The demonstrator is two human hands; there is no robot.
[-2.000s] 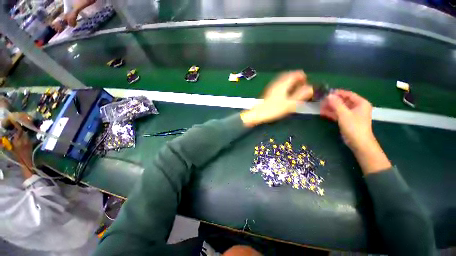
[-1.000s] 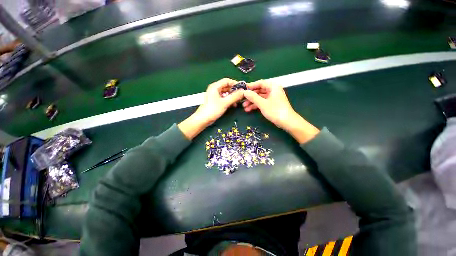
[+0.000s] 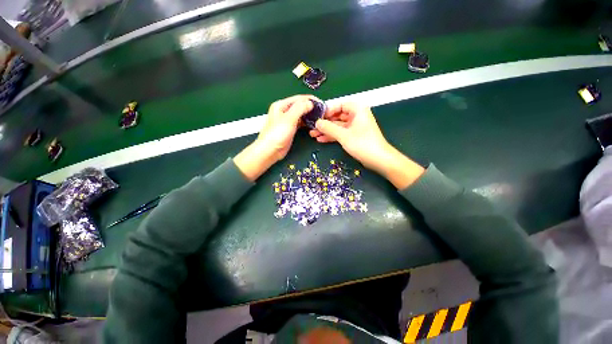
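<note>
A black rounded housing [image 3: 313, 114] is held between my two bare hands, just above the white strip. My left hand [image 3: 282, 126] grips its left side with the thumb and fingers. My right hand [image 3: 355, 131] has its thumb and fingertips on its right side. The fingers hide part of the housing. A loose pile of small white-silver and dark parts with yellow spots [image 3: 318, 193] lies on the green worktop [image 3: 436, 195] just below my hands.
Black housings with yellow-white modules [image 3: 314, 77] stand spaced on the green belt beyond the white strip [image 3: 194, 138]. Dark tweezers [image 3: 136, 211], clear parts bags [image 3: 79, 195] and a blue box [image 3: 30, 235] are at left. At right are another unit [image 3: 590, 93] and a person's pale sleeve [image 3: 597, 195].
Since one second ago, the held housing has turned so its dark face shows more. The belt units have shifted slightly left. Over two seconds, the view has swung right and both hands have come closer together.
</note>
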